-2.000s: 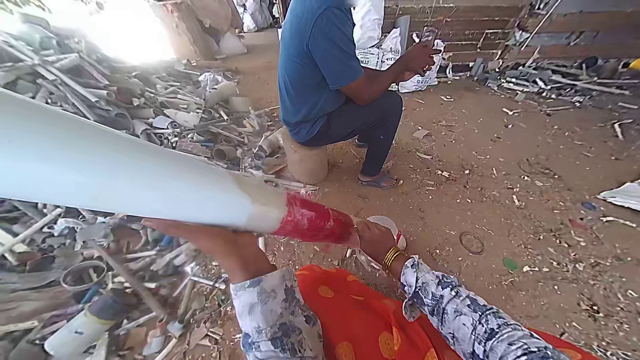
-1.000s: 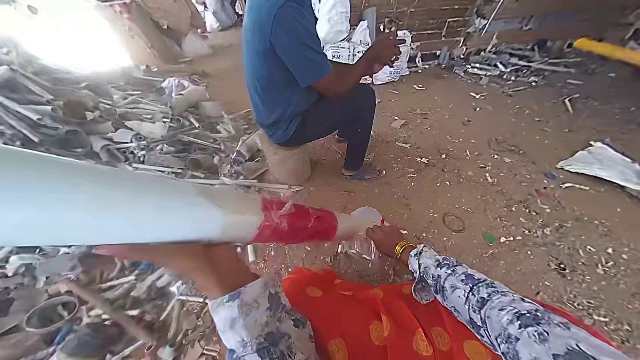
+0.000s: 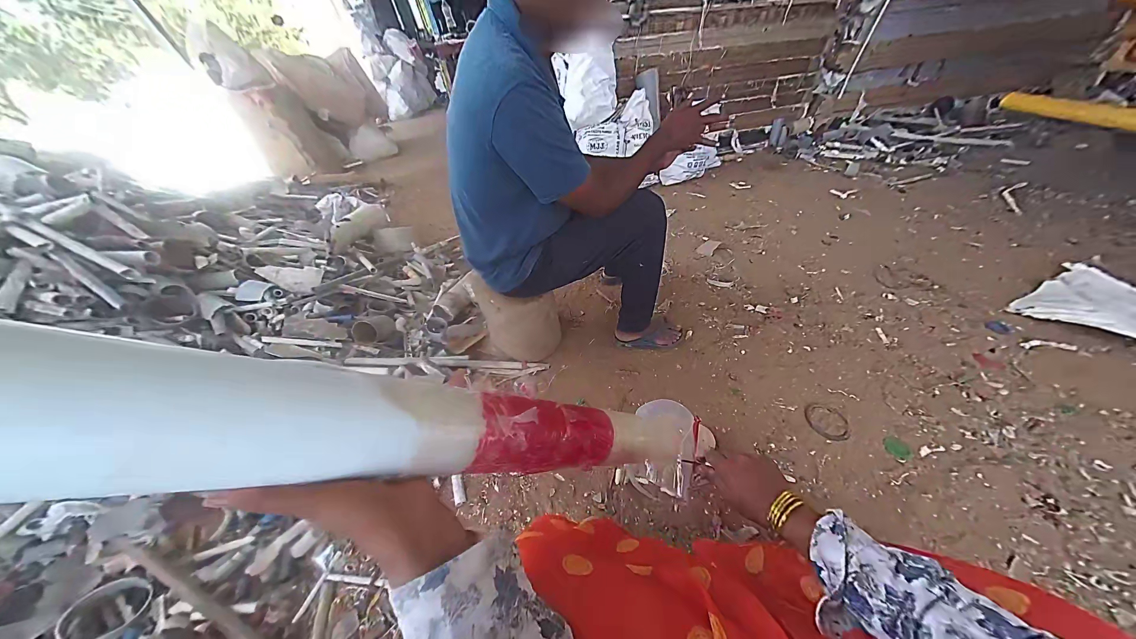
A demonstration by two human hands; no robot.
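A long pale plastic pipe [image 3: 213,413] runs from the left edge to the middle of the view. Red tape or film [image 3: 543,432] is wrapped round it near its far end. My left hand [image 3: 355,515] lies under the pipe and supports it; its fingers are partly hidden. Beyond the red band, a clear plastic piece [image 3: 666,417] hangs at the pipe's end. My right hand [image 3: 741,484] has its fingers closed at the edge of that clear piece, with yellow bangles on the wrist.
A person in a blue shirt [image 3: 515,151] sits on a drum-like stump [image 3: 519,324] ahead. Heaped pipe scraps [image 3: 293,280] lie at left. White sacks [image 3: 590,84] stand behind the person. A wire ring [image 3: 826,422], a white sheet [image 3: 1078,300] and a yellow pipe [image 3: 1069,110] are at right.
My right hand, at the pipe's end by the red band two seconds ago, is now farther from the band, at the clear piece. The view has shifted.
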